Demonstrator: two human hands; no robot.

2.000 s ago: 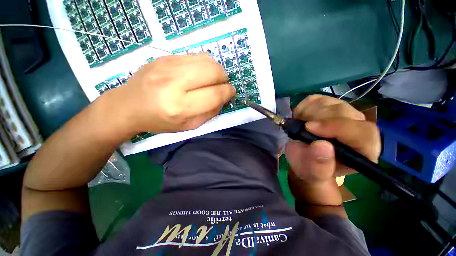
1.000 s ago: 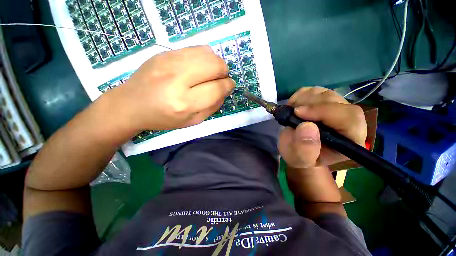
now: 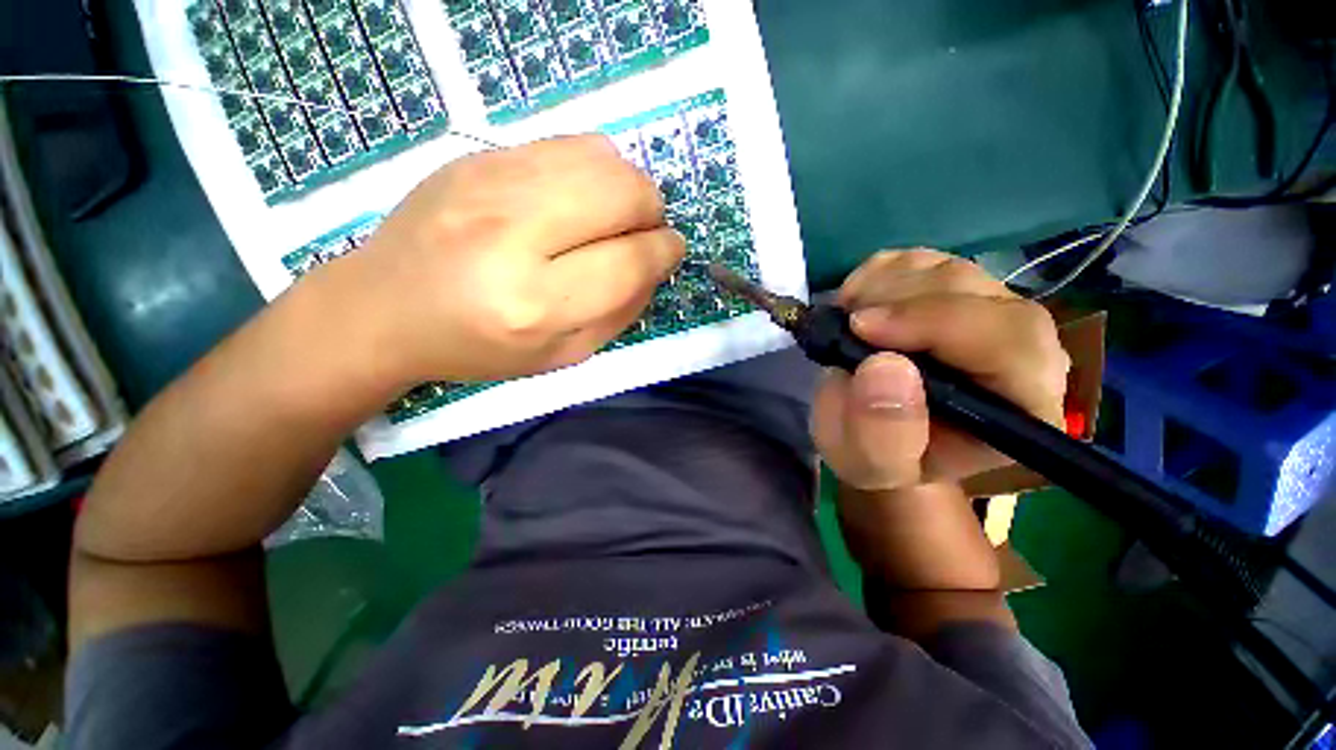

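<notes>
A white board tray (image 3: pixel 788 220) holds green PCB panels (image 3: pixel 564 52) and lies partly over my lap. My left hand (image 3: pixel 535 257) covers part of the lower panel, its fingers pinched on a thin solder wire (image 3: pixel 161 78) that runs in from the left edge. The wire's end at the fingertips is too small to make out. My right hand (image 3: pixel 945 366) is shut on the black handle of the soldering iron (image 3: pixel 1011 425). The iron's metal tip is at the lower right panel, just right of my left fingertips. Whether it touches a board cannot be told.
A dark slab (image 3: pixel 88 132) and stacked white trays (image 3: pixel 52 352) are at the left. Pliers (image 3: pixel 1242 117) and a pale cable (image 3: pixel 1150 183) lie at the upper right. A blue bin (image 3: pixel 1223 418) and a cardboard box (image 3: pixel 1084 374) are at the right. A clear bag (image 3: pixel 330 498) is by my lap.
My right hand and the iron have moved left and slightly up since the first frame, bringing the tip closer to my left fingertips. My left hand and the tray have shifted only slightly.
</notes>
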